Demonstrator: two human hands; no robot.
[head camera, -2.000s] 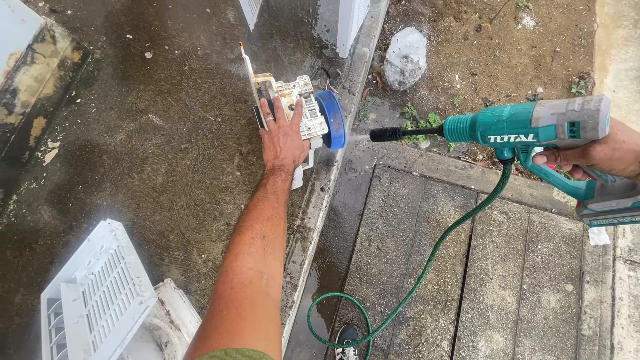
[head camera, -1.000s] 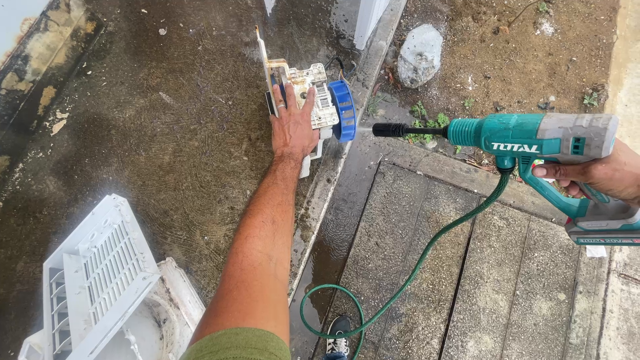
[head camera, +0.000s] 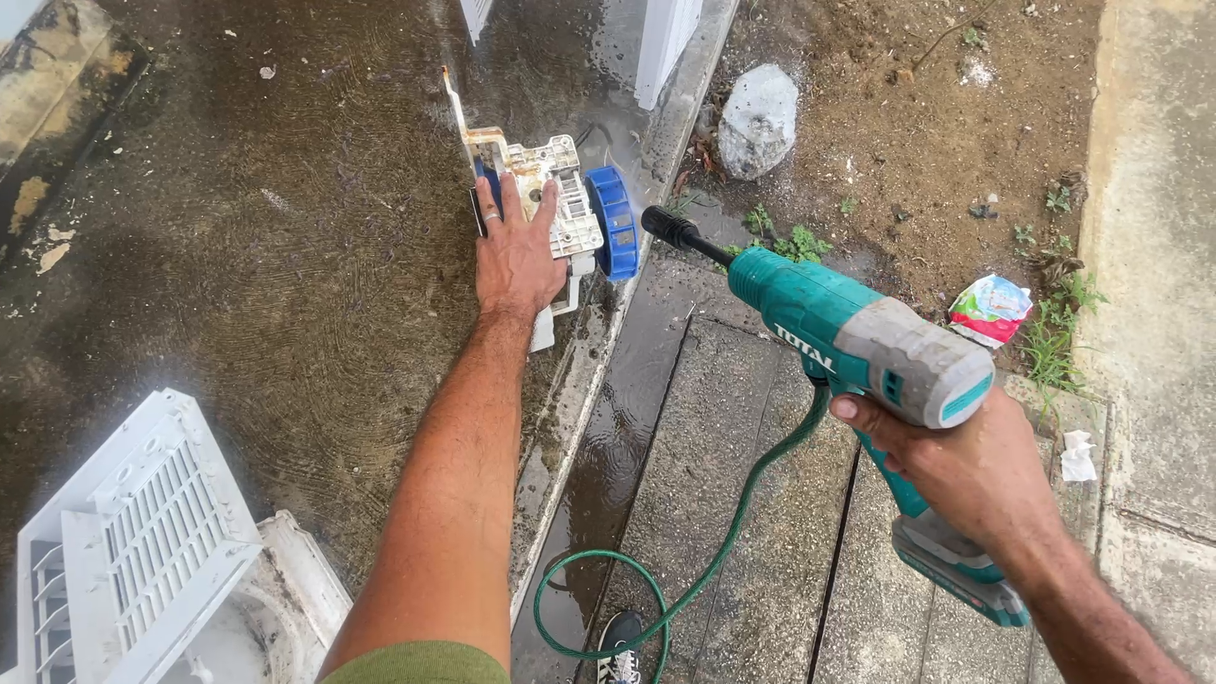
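Note:
My left hand (head camera: 518, 252), a ring on one finger, rests with fingers spread on a dirty white plastic housing (head camera: 560, 204) that lies on wet concrete. A blue ribbed fan wheel (head camera: 616, 223) sticks out on the housing's right side. Around the grip of a teal and grey Total cordless pressure washer gun (head camera: 836, 323) my right hand (head camera: 959, 465) is closed. Its black nozzle (head camera: 668, 228) points at the blue wheel from a short distance, with fine spray between them. A green hose (head camera: 750, 503) hangs from the gun and loops on the ground.
White louvred plastic panels (head camera: 157, 532) and a stained white casing (head camera: 294, 589) are at the lower left. Another white panel (head camera: 665, 47) stands at the top. A concrete edge (head camera: 575, 427) runs past a pale rock (head camera: 758, 122). A shoe (head camera: 619, 646) shows at the bottom.
The gun has turned, its nozzle now angled up and left instead of nearly level. The blue wheel shows its ribs clearly, where it was blurred two seconds ago. My left hand stays on the housing.

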